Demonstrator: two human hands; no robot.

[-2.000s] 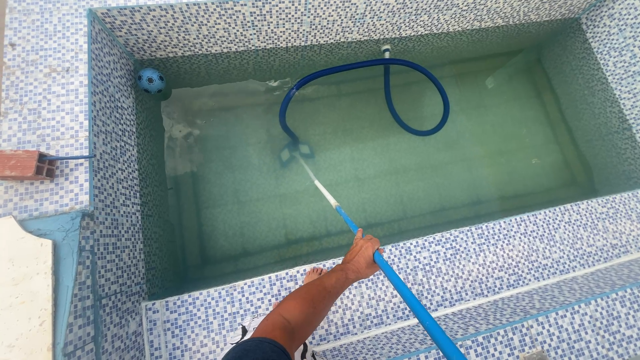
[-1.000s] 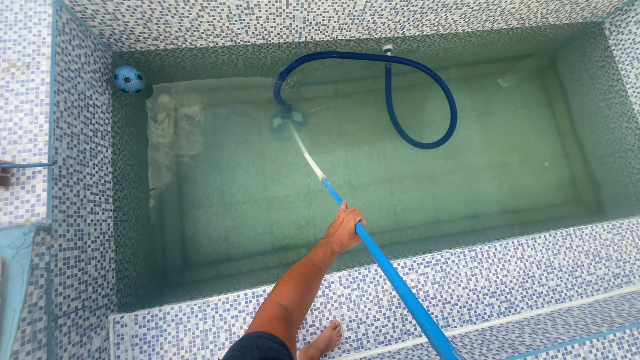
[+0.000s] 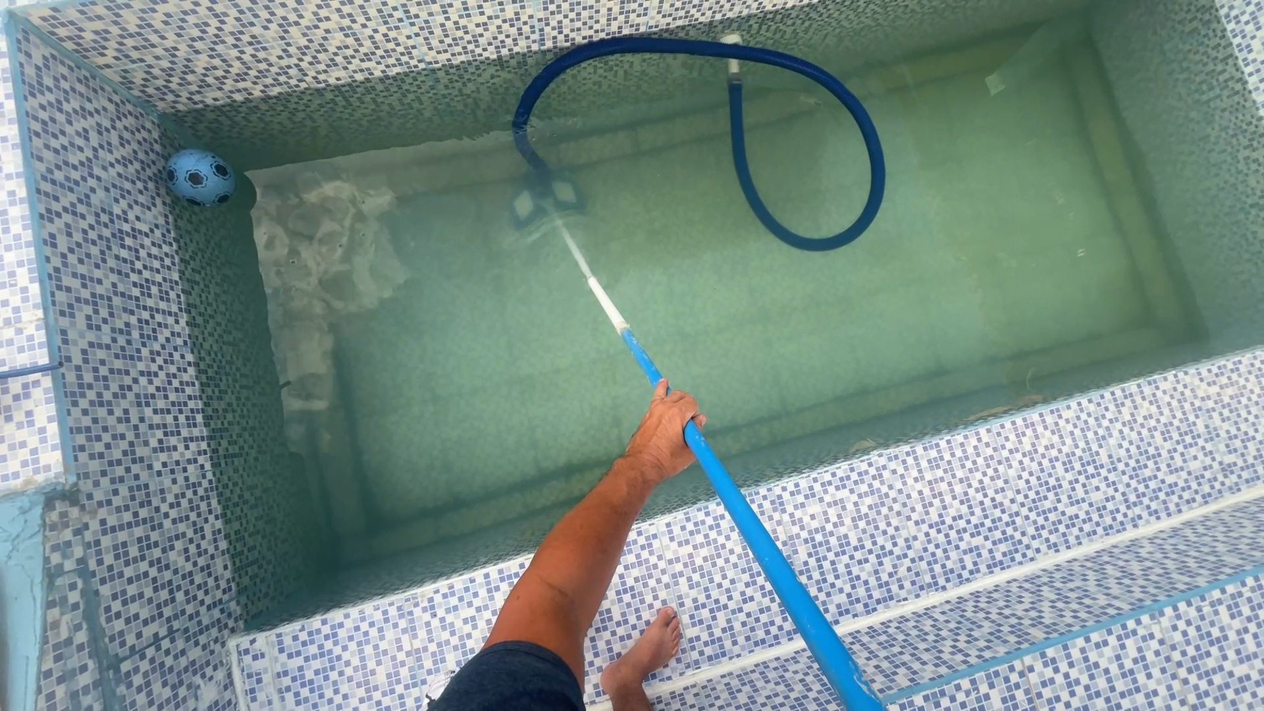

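Note:
My left hand (image 3: 667, 433) is closed around a blue telescopic pole (image 3: 760, 543) that slants from the bottom right down into greenish pool water. The pole's thinner white section (image 3: 606, 303) runs into the water and meets a pool vacuum head (image 3: 548, 202), which lies under water and looks blurred. From the head a dark blue hose (image 3: 662, 45) arcs right, loops, and comes back up to a white fitting (image 3: 732, 54) at the far pool wall. My right hand is out of view.
A blue ball (image 3: 200, 178) floats in the far left corner of the pool. My bare foot (image 3: 647, 654) stands on the mosaic-tiled near ledge (image 3: 948, 504). Tiled walls (image 3: 109, 326) bound the water.
The view has shifted, and more of my bare foot shows than two seconds ago. My left hand stays closed on the pole. The hose loop has widened slightly.

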